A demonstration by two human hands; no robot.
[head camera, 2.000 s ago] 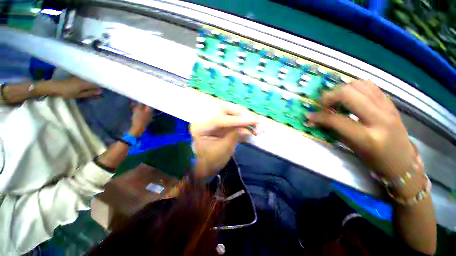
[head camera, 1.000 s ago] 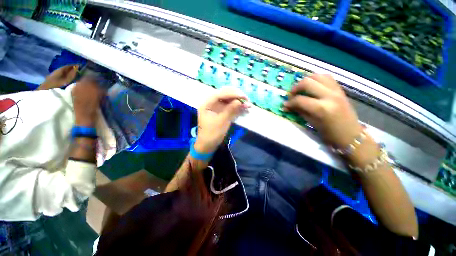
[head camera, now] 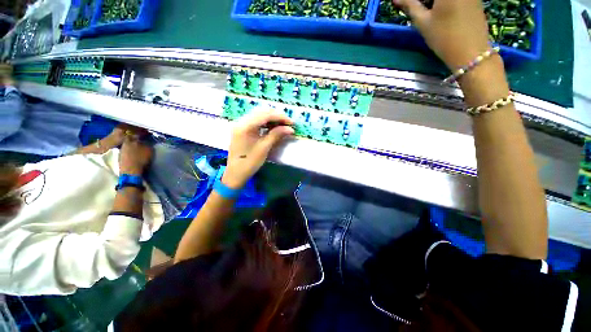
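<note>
The green circuit board panel (head camera: 311,109) lies between the conveyor rails, with small blue and dark components standing in rows. My left hand (head camera: 259,139) is over its near edge, thumb and forefinger close together; whether they hold a small part is unclear. My right hand (head camera: 447,29) is over the right compartment of the blue bin (head camera: 369,28), cut off by the top edge. Its fingertips are among the dark and yellow-green capacitors (head camera: 509,26); what they grip cannot be told.
Another blue bin (head camera: 123,26) stands on the green mat (head camera: 194,32) at the upper left. More circuit boards (head camera: 81,71) lie on the conveyor at left, and another (head camera: 583,178) at the right edge. A person in a white top (head camera: 71,233) sits to the left.
My right hand has moved from the board up and away to the bin. My left hand stays by the board's near edge. The view has shifted, showing more of the bins.
</note>
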